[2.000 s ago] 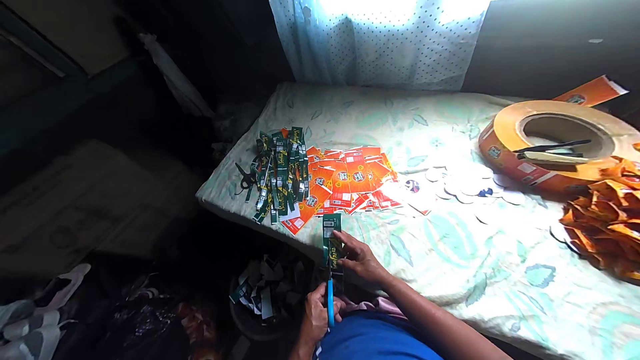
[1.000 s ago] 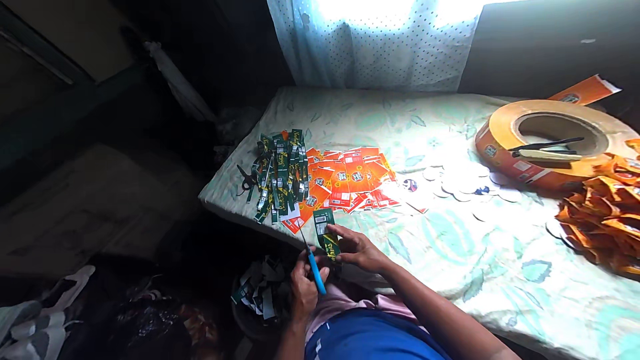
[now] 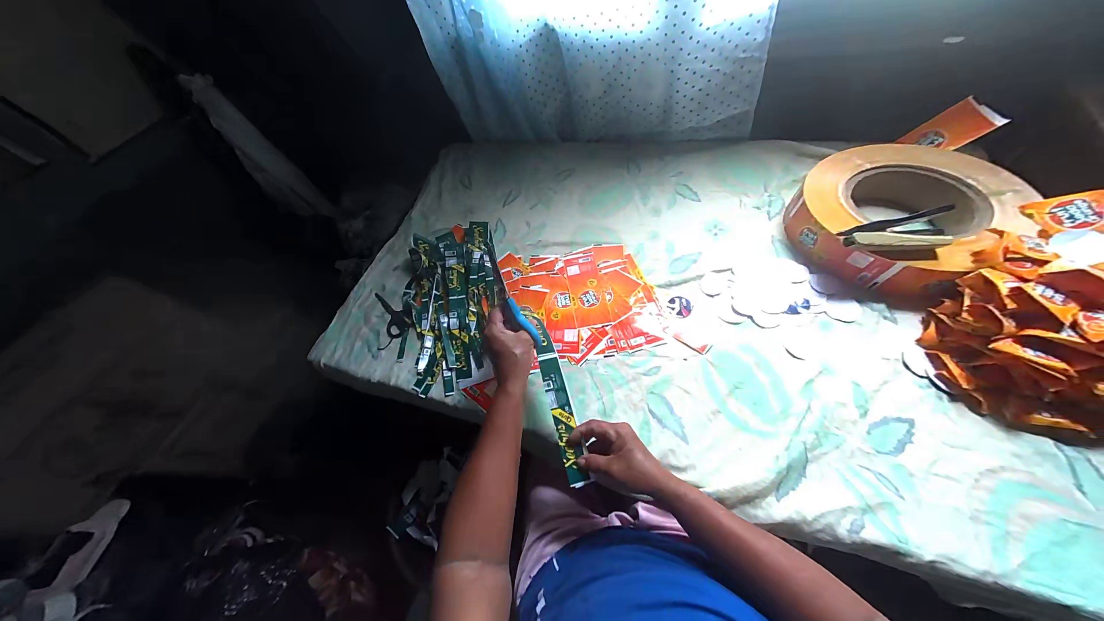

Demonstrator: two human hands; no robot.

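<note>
My left hand [image 3: 511, 347], over the near edge of the pile of green printed strips [image 3: 453, 310], holds blue-handled scissors [image 3: 523, 323] with their blades pointing away over the pile. My right hand [image 3: 619, 457] pinches the lower end of a long green strip [image 3: 556, 397] at the table's front edge. That strip runs up to the scissors' handle; whether my left fingers also grip it I cannot tell. Orange printed wrapper pieces [image 3: 586, 297] lie spread just right of the green pile. Black scissors [image 3: 394, 323] rest at the pile's left side.
A large roll of orange printed material [image 3: 927, 159] with a dark tool [image 3: 897, 222] across it stands at the right. Nearer lies a bundle of folded orange wrappers [image 3: 1026, 345]. White discs [image 3: 768, 293] are scattered mid-table. Scraps [image 3: 427, 500] sit below the front edge.
My left hand and the blue-handled scissors have moved away from my body to the green pile. A long green strip now stretches between the scissors and my right hand, which has stayed near the front edge.
</note>
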